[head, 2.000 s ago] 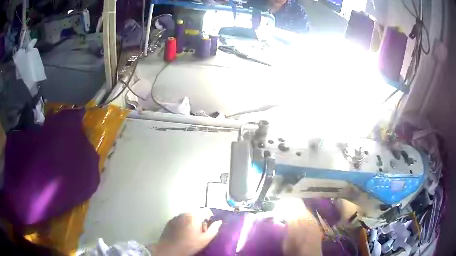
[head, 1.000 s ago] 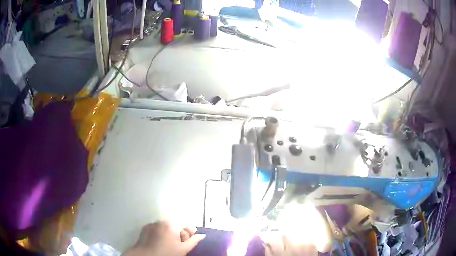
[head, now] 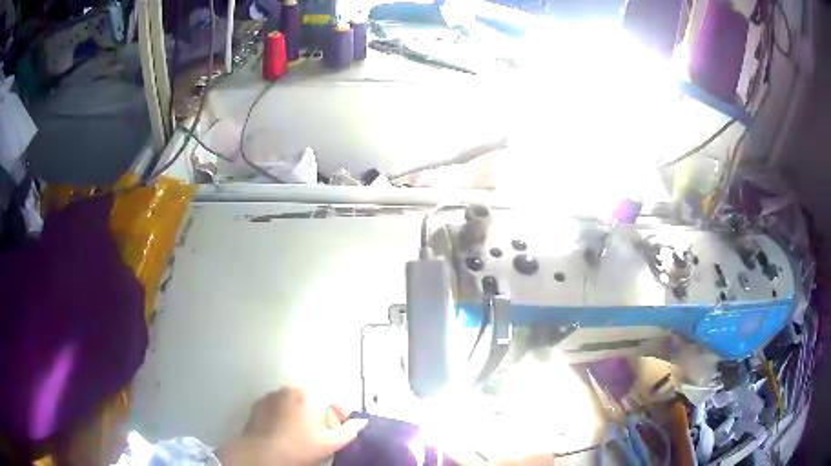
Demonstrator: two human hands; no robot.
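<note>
A dark purple fabric panel [head: 381,440] lies at the bottom middle, just in front of the needle area, cut off by the lower edge. My left hand [head: 296,426] holds the panel's left edge between thumb and fingers. My right hand [head: 510,457] is at the bottom right of the fabric, mostly cut off and washed out by glare; its grip cannot be made out. The white lockstitch machine [head: 629,305] with a blue stripe stands to the right. Its needle and presser foot are lost in the glare.
A purple stack [head: 73,319] lies on yellow plastic [head: 150,232] at left. Blue-handled snips [head: 645,439] lie right of the needle, near a scrap box [head: 729,414]. A red spool [head: 274,55] and purple spools [head: 338,45] stand behind. Purple cones hang upper right.
Compared with the earlier frames, the fabric and both hands sit lower in view, closer to me. The right hand is now mostly out of the picture. The view has shifted slightly.
</note>
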